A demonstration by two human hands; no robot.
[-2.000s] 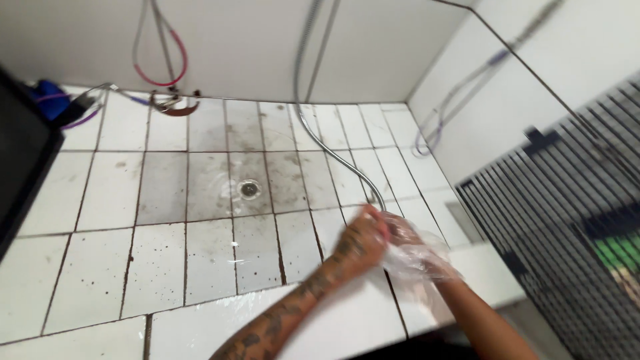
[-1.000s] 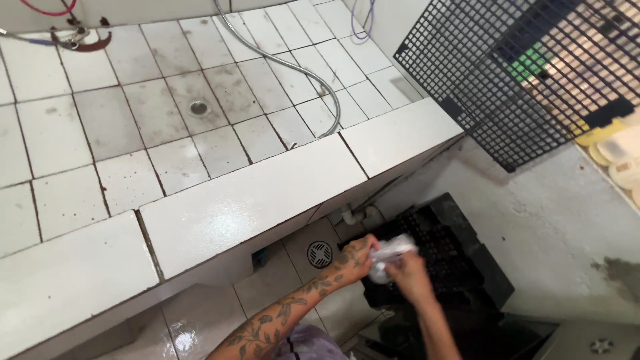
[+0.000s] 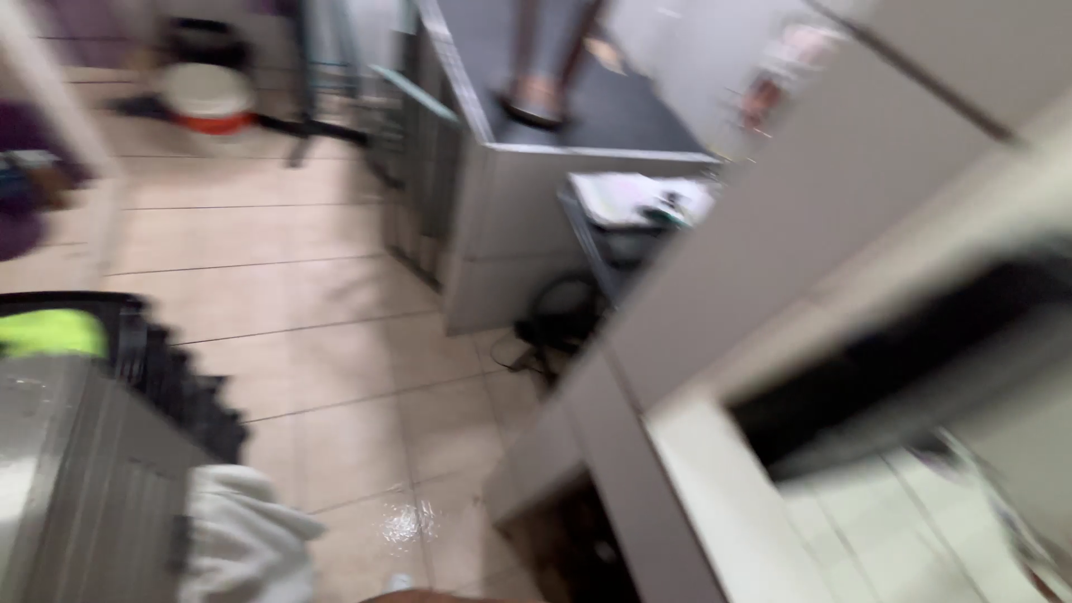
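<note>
Only a thin strip of skin shows at the bottom edge of the head view, and I cannot tell which arm or hand it belongs to. Neither of my hands can be made out, so what they hold is hidden. Nearest to that strip are the tiled floor (image 3: 352,368), wet and shiny at the bottom, and a crumpled white cloth (image 3: 243,536) hanging at the lower left. The whole picture is blurred.
A grey metal cabinet (image 3: 126,477) stands lower left, beside a black crate (image 3: 126,318). A tiled ledge (image 3: 703,494) runs along the right. A dark-topped counter (image 3: 620,109) and a white bucket (image 3: 205,92) are farther back.
The view has swung away from the tiled basin towards the room. Both hands, earlier together at clear plastic and then lower over the floor, have left the picture.
</note>
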